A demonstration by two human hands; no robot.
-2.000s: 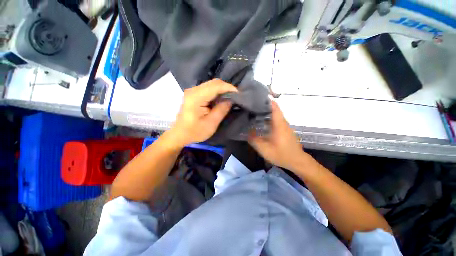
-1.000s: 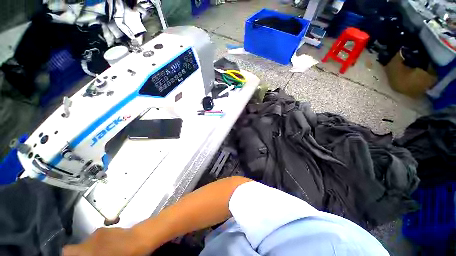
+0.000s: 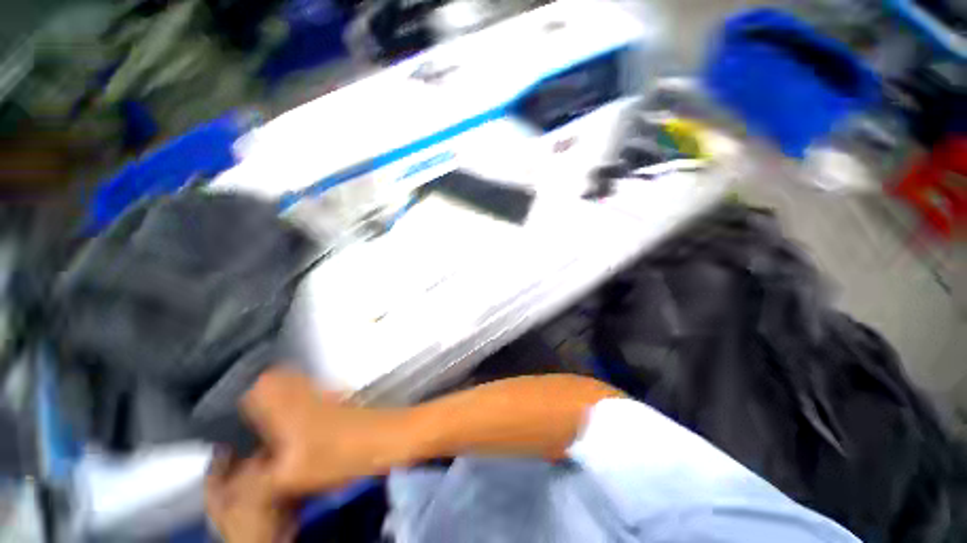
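The picture is strongly blurred. A dark grey garment lies bundled on the left part of the white machine table. My right hand is at the garment's lower edge, with its fingers closed on the dark cloth. My left hand is just below it, partly hidden and cut off by the bottom edge; its fingers are too blurred to read. The white sewing machine head with a blue stripe is beyond the garment.
A black phone-like rectangle lies on the table. A large dark cloth heap is right of the table. A blue crate and a red stool stand on the floor at upper right. Another blue object is behind the garment.
The view has swung from the hands to the right, then partly back left. The garment and my right hand show more fully than one second ago, and my left hand has come back into view.
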